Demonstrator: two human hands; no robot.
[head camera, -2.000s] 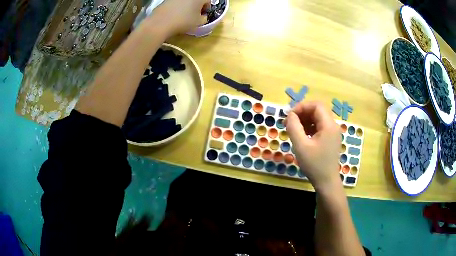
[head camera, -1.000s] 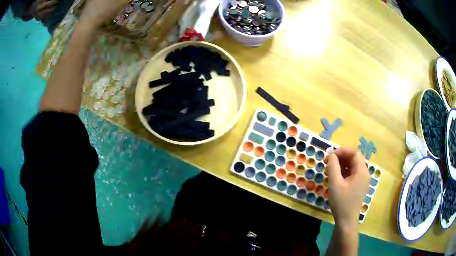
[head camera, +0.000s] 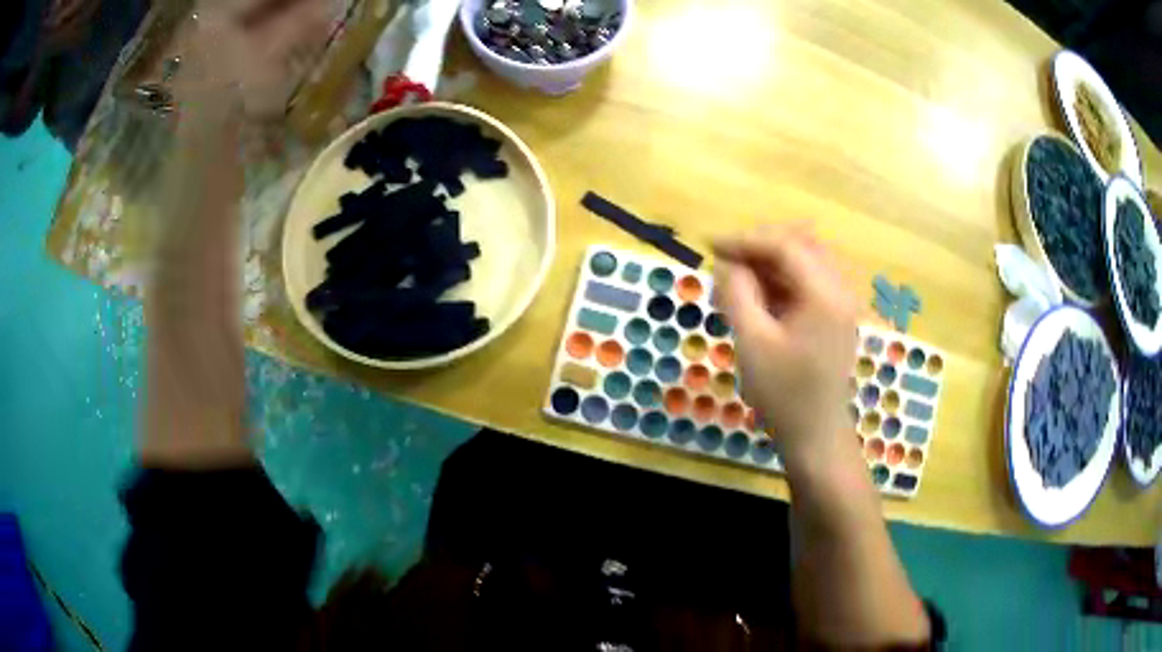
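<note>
The off-white keyboard (head camera: 556, 382) with multicoloured round keycaps lies on the table in front of me. My right hand (head camera: 784, 306) is over its top-side middle, fingertips bent together and blurred; I cannot tell whether they hold a small part. It hides some keys behind it. My left hand (head camera: 261, 51) is at the upper left over the brown parts basket (head camera: 147, 87), strongly blurred, with fingers that look spread. Black bars (head camera: 637, 227) lie above the keyboard's left part. Small grey-green bars (head camera: 896, 301) lie above its right part.
A cream bowl (head camera: 516, 255) of black bar keycaps stands left of the keyboard. A lilac bowl (head camera: 551, 77) of shiny rounds stands behind it. Plates (head camera: 1016, 446) and a green keycap bowl (head camera: 1021, 191) stand right, beside white tissue (head camera: 1023, 283). Whitish discs lie scattered on the left table edge.
In the last second my right hand has moved from the keyboard's top edge up and left in the picture, and now covers the grey bars' place. My left hand remains around the basket. The camera view has turned.
</note>
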